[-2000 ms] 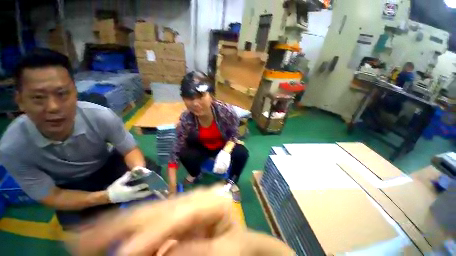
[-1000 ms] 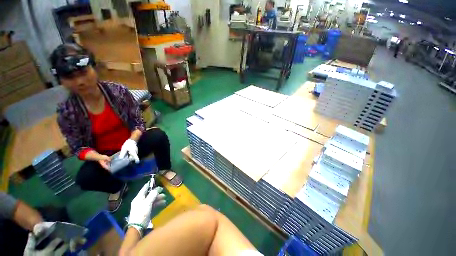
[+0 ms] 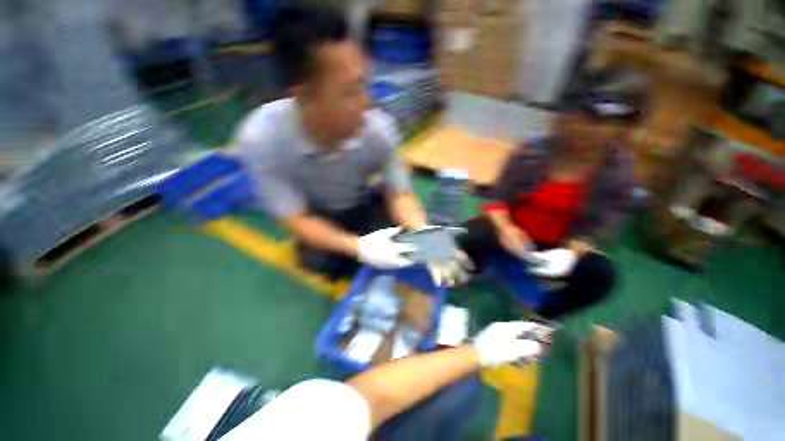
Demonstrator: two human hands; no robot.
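Observation:
The picture is strongly blurred. My left hand (image 3: 514, 343), in a white glove, reaches out at lower centre, right of the blue bin. A small dark shape shows at its fingertips; I cannot tell whether it is a held thing. My right hand is not in view. The blue bin (image 3: 325, 343) stands on the floor and holds several silver-grey sheet-metal parts (image 3: 376, 303) on brown cardboard. A squatting person in a grey shirt holds a flat grey metal plate (image 3: 433, 245) in gloved hands over the bin's far edge.
A person in a red top (image 3: 549, 211) squats at the right, hands together. Stacked panels (image 3: 732, 366) stand at lower right. Silver parts (image 3: 211, 403) lie at lower left. Another blue bin (image 3: 207, 185) and a large metal stack (image 3: 82, 185) are at the left. A small silver stack (image 3: 450, 196) stands between the people.
The view has swung left, bringing the blue bin and the grey-shirted person to the middle. My gloved left hand now points right. The bare hand seen two seconds ago is out of view.

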